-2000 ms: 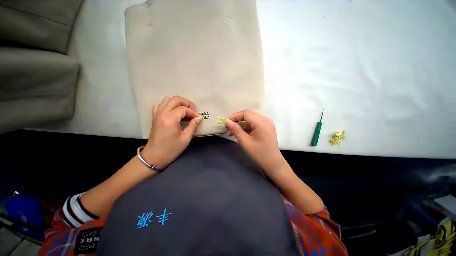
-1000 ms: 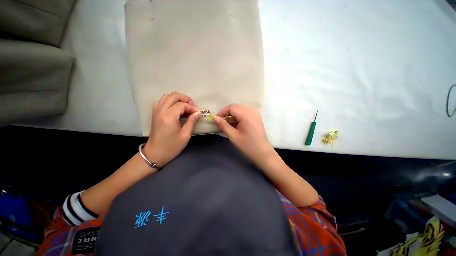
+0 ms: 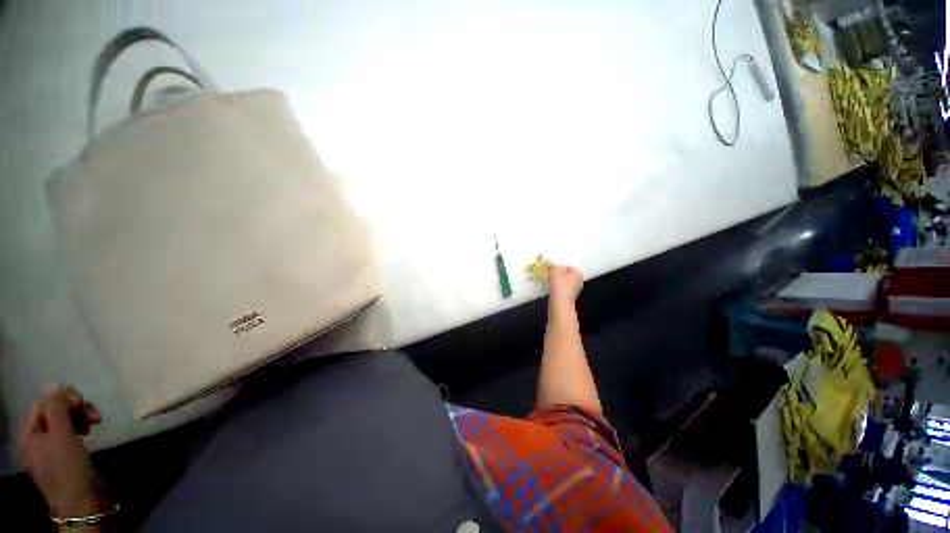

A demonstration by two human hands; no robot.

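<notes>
The beige tote bag (image 3: 208, 239) lies flat and slanted at the left, its handles toward the far side. Its small dark lettering (image 3: 248, 324) shows near the lower edge. My left hand (image 3: 60, 432) is off the bag at the lower left, fingers loosely bent and apart, with nothing visible in it. My right hand (image 3: 566, 281) is at the table's near edge, against a small pile of yellow scraps (image 3: 539, 268); its fingers are small and curled, and what they hold cannot be made out. A green-handled pointed tool (image 3: 504, 277) lies left of the pile.
The white-covered table (image 3: 448, 125) bears a thin grey cable (image 3: 732, 135) at the far right. Beyond its right end are bundles of yellow strips (image 3: 865, 109). More yellow material (image 3: 828, 396) sits on cartons at the lower right. My dark apron is against the table edge.
The view has swung to the right. Both hands have left the lettering: my left hand moved off the bag, my right hand moved to the yellow scraps. The bag now lies slanted.
</notes>
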